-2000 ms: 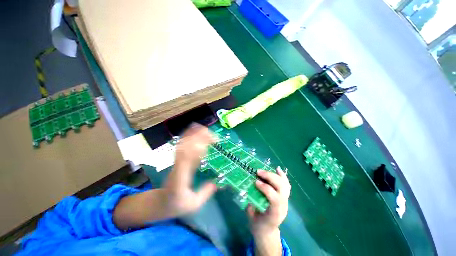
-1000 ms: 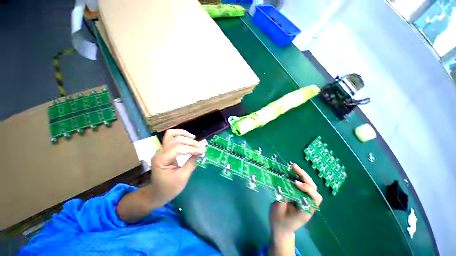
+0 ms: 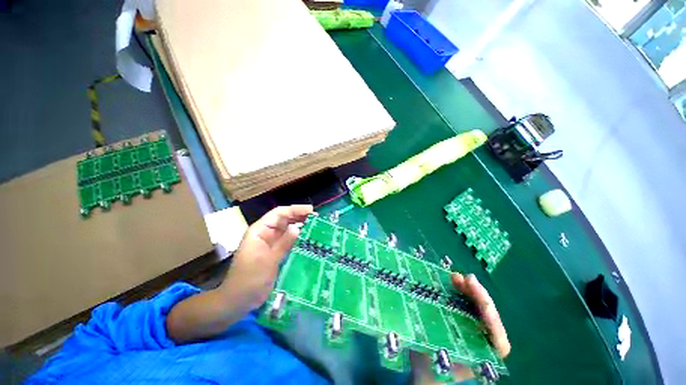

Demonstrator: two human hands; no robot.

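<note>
A green PCB panel (image 3: 376, 289) is held up in front of me, tilted, with silver connectors along both long edges and a dark component strip down the middle. My left hand (image 3: 263, 252) grips its left end, with the thumb and fingers at the edge. My right hand (image 3: 481, 312) grips its right end; part of that hand is hidden behind the panel. A second PCB panel (image 3: 128, 174) lies on the cardboard sheet (image 3: 98, 248) at the left. A third PCB panel (image 3: 478, 228) lies on the green bench to the right.
A tall stack of cardboard sheets (image 3: 271, 90) stands on the bench edge. Beside it are a dark smartphone (image 3: 322, 189), a lime-green roll (image 3: 421, 167) and a yellow note (image 3: 226, 224). Farther off are a blue bin (image 3: 421, 41), a black device (image 3: 523, 144), a white tub (image 3: 555, 202) and a black box (image 3: 602, 296).
The held panel has come closer and turned its component face more towards me. One second earlier it was more edge-on; two seconds earlier my left hand was blurred over its upper end.
</note>
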